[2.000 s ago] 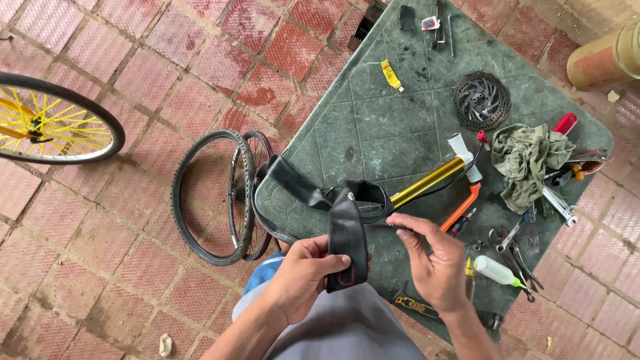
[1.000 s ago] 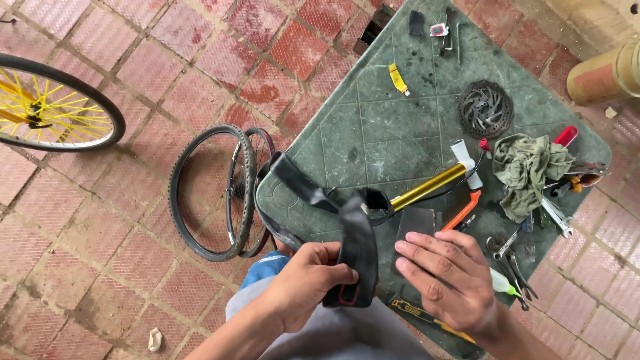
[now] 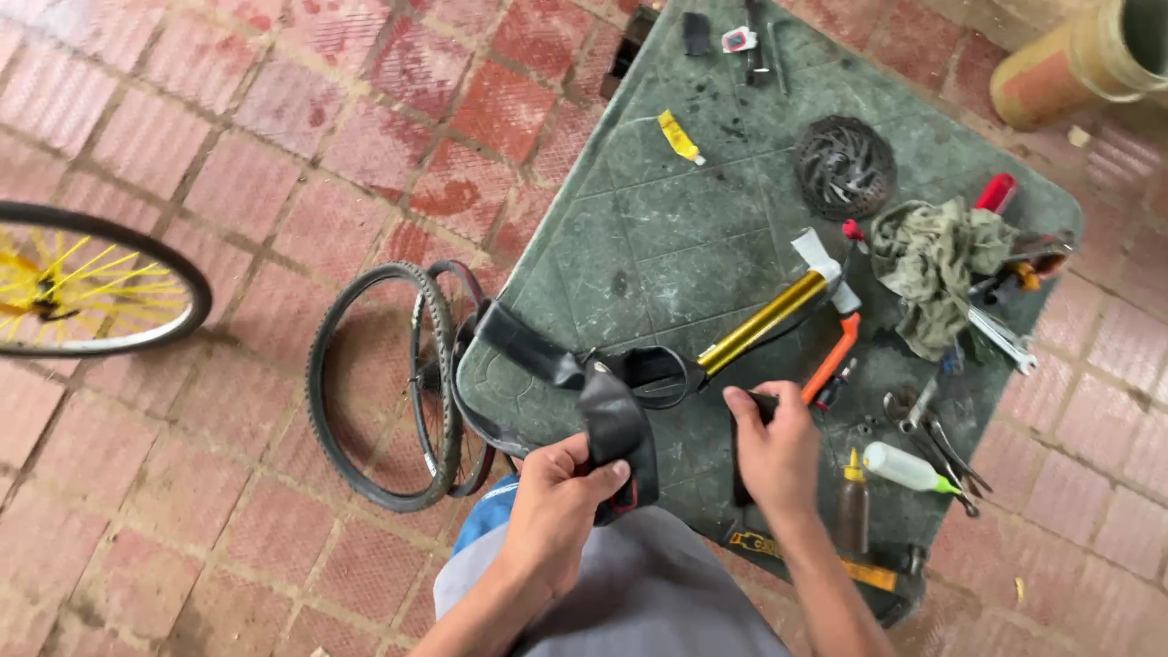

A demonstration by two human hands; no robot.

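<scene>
My left hand (image 3: 566,506) grips a black rubber inner tube (image 3: 616,411) near the table's front edge; a red outline shows on the tube beside my thumb. The tube's other stretch lies over the left corner of the green table (image 3: 584,274). In my right hand (image 3: 776,447) is a thin dark flat piece (image 3: 744,456), held on edge between thumb and fingers; its kind is unclear. Just beyond it, a hand pump with a gold barrel (image 3: 762,324) and an orange handle (image 3: 832,358) rests on the table.
A brake disc (image 3: 846,167), a crumpled cloth (image 3: 940,265), wrenches (image 3: 1002,339), a white bottle (image 3: 903,467) and a brown bottle (image 3: 854,511) lie at the right. A small yellow tube (image 3: 680,137) lies farther back. Tyres and rims (image 3: 333,456) lean at the table's left; a yellow-spoked wheel (image 3: 100,292) stands left.
My right hand has closed on the dark flat piece, which lay partly behind it on the table one second ago. My left hand still holds the tube.
</scene>
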